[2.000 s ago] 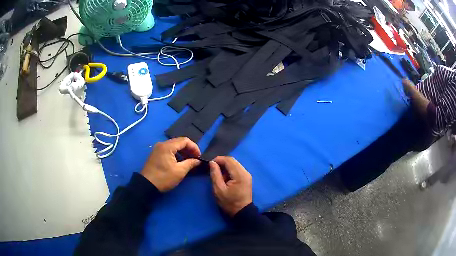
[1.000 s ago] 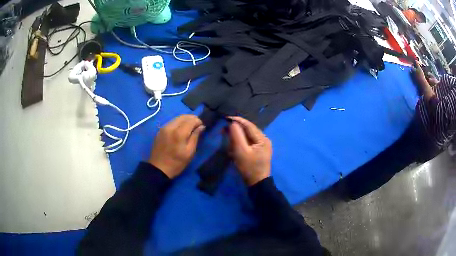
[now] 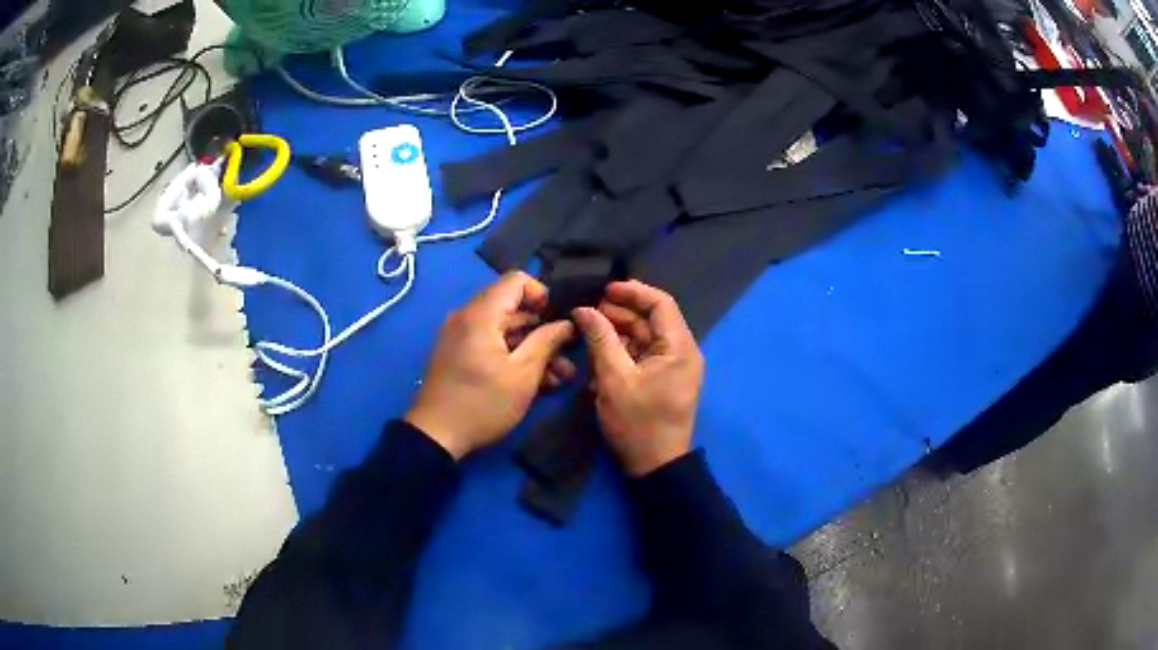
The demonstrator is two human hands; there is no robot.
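Note:
A black strap (image 3: pixel 583 279) is pinched between both hands, with a folded part standing up above the fingertips. My left hand (image 3: pixel 498 362) holds its left side between thumb and fingers. My right hand (image 3: pixel 645 368) holds its right side. Black strap ends (image 3: pixel 554 472) hang or lie below and between the hands on the blue table cover (image 3: pixel 813 368). The fingers hide part of the held strap. The large strap pile (image 3: pixel 762 152) spreads behind the hands.
A white controller (image 3: pixel 396 180) with white cable, yellow-handled scissors (image 3: pixel 257 166) and a green fan (image 3: pixel 333 23) are at the upper left. A white board (image 3: pixel 140 444) carries a brown strip (image 3: pixel 79 203). A small pale stick (image 3: pixel 921 253) lies right. A person's striped sleeve (image 3: pixel 1144 235) shows at the right edge.
Both hands have moved up and to the right from the near strap ends and now hold a folded strap part. Strap ends now show below the hands. The view has shifted, and the person at right shows less.

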